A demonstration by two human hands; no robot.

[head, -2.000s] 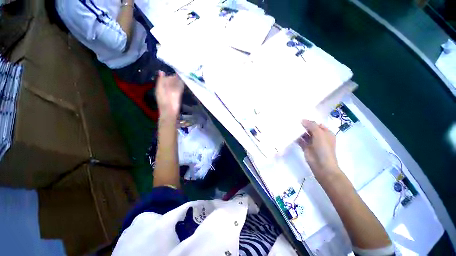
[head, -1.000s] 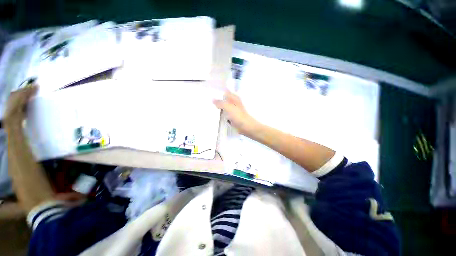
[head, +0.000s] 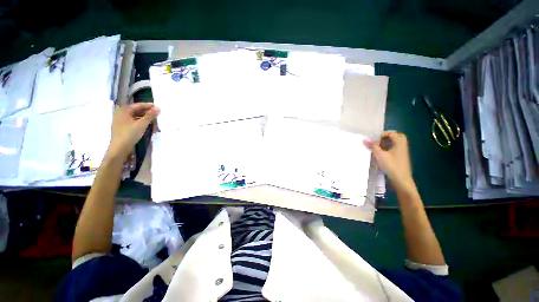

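White panels (head: pixel 248 100) with small green circuit boards (head: pixel 231 185) lie on a tan backing sheet (head: pixel 366 100) in front of me. Boards show along the far and near edges. My left hand (head: pixel 135 125) pinches the left edge of the panels between thumb and fingers. My right hand (head: pixel 390 154) pinches the right edge of the near right panel, over the backing sheet. More sheet edges show beneath.
A stack of white panels (head: pixel 44 144) lies at the left. Scissors with yellow-gold handles (head: pixel 444 130) lie on the green bench at the right. A dense bundle of panels (head: pixel 508 112) stands at the far right. Clear plastic waste (head: pixel 145 233) is below the bench edge.
The view has turned right. The panels and their backing sheet have moved right, away from the left stack, with both hands at their sides. The scissors and right bundle show more fully.
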